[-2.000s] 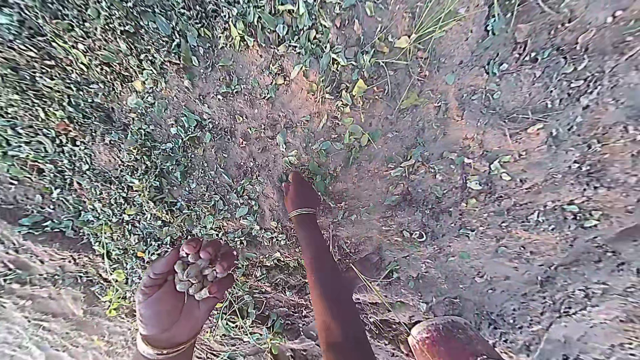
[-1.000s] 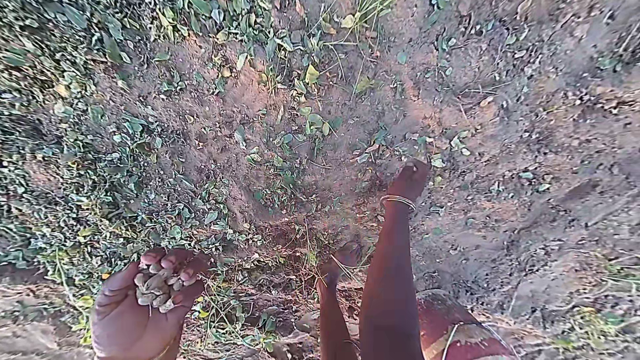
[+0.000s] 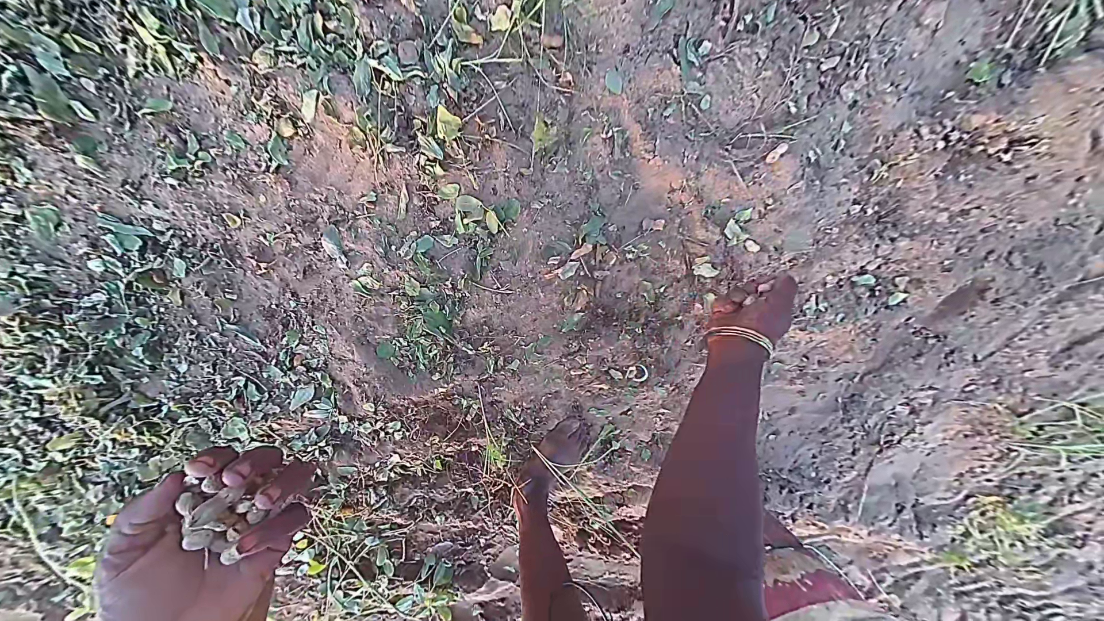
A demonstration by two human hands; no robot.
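Note:
At the lower left, my left hand (image 3: 203, 535) is turned palm up, its fingers curled over a cluster of pale, soil-dusted pods (image 3: 220, 517) that look like peanuts. Right of centre, my right hand (image 3: 755, 306) is low over the soil, fingers bent inward, with bangles (image 3: 740, 335) at the wrist. Something small and pale shows between its fingers, too small to name. Loose leaves (image 3: 733, 228) lie on the ground just beyond this hand.
A bare foot and lower leg (image 3: 539, 500) show at the bottom centre. Dense low green plants (image 3: 78, 345) cover the left side. Reddish-patterned cloth (image 3: 802, 578) is at the lower right edge, and grass tufts (image 3: 1069, 431) grow at the far right.
My right hand has moved right across the soil from the leafy patch near the centre. My left hand keeps hold of the pods. The foot has come into view.

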